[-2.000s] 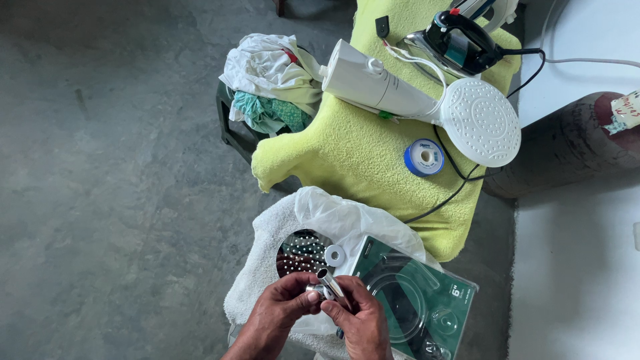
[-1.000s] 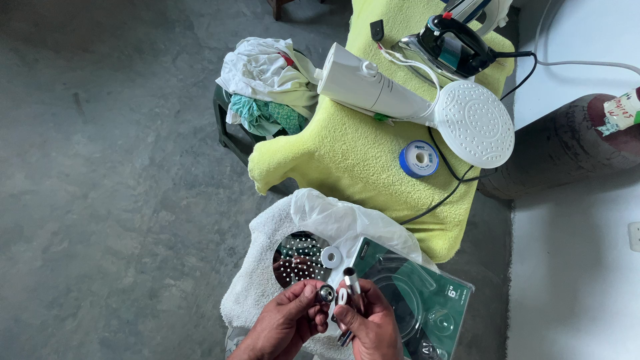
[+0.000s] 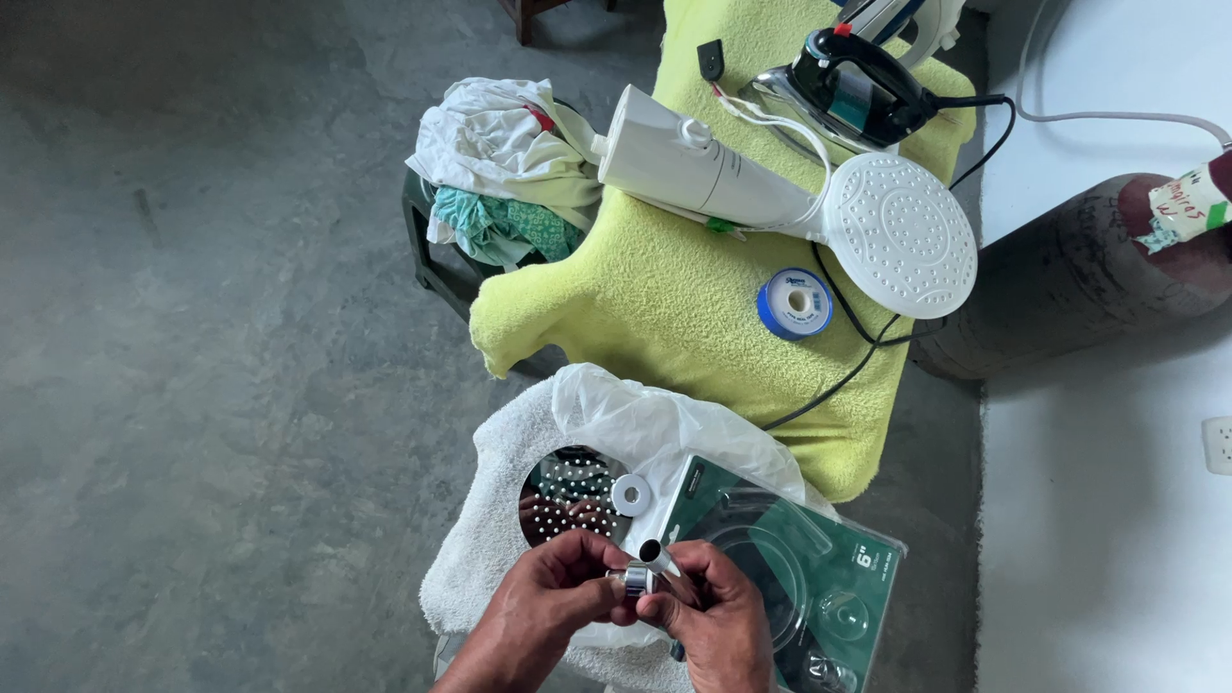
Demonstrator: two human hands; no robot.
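Observation:
My left hand [image 3: 568,597] pinches a small chromed fitting [image 3: 637,578] between thumb and fingers. My right hand [image 3: 712,606] grips a chromed tube [image 3: 656,556] whose dark round opening faces up, close beside the fitting. Whether tube and fitting touch, I cannot tell. Just beyond the hands, a round mirror-like shower head [image 3: 575,491] with white nozzles lies on a white towel [image 3: 462,577]. A white ring [image 3: 630,495] rests by its right edge. A green blister pack [image 3: 866,568] with clear moulded plastic lies to the right, partly behind my right hand, over a clear plastic bag [image 3: 664,423].
A yellow towel [image 3: 654,308] carries a white electric shower [image 3: 712,173], a blue spool of thread seal tape [image 3: 794,303] and a clothes iron [image 3: 847,96]. Cloths [image 3: 505,144] are heaped on a dark stool [image 3: 421,231]. A dark gas cylinder [image 3: 1068,279] lies tilted beside the white wall [image 3: 1107,481].
The fitting in my left hand has turned from showing its round end to showing its side, and has come nearer the tube's open end. My right hand still holds the tube.

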